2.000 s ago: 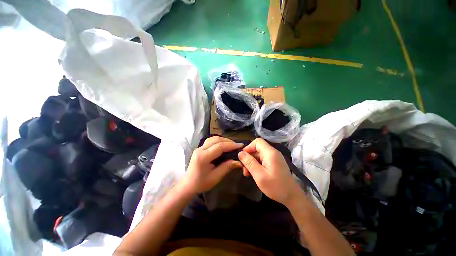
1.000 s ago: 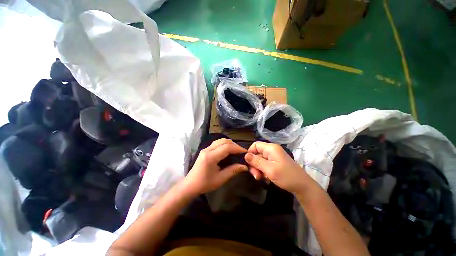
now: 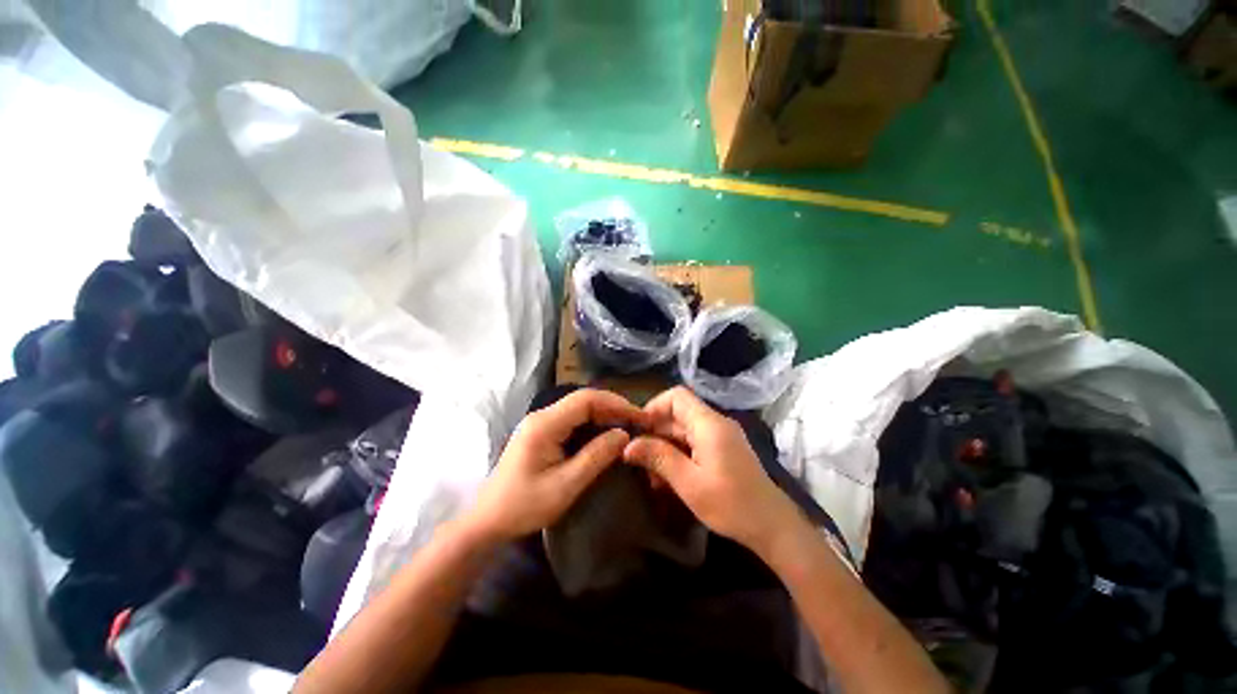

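Observation:
A dark grey and black sewn item [image 3: 613,536] lies on the lap under both hands. My left hand [image 3: 556,468] pinches its black upper edge between thumb and fingers. My right hand [image 3: 699,468] pinches the same edge just to the right, with the fingertips of both hands touching or nearly so. Any small part between the fingertips is hidden. A thin black strap shows beyond my right hand. Two open clear plastic bags with dark contents, one on the left [image 3: 630,313] and one on the right [image 3: 737,357], stand just ahead of the hands.
A smaller plastic bag [image 3: 602,232] lies beyond, by a flat cardboard piece [image 3: 726,283]. White bulk sacks of dark items stand at left [image 3: 475,258] and right [image 3: 834,434]. An open carton [image 3: 828,102] is on the green floor ahead.
The view has shifted slightly, with the carton now showing more of its open top. The fingers have changed their pinch, and both thumbs now point toward each other at the item's edge.

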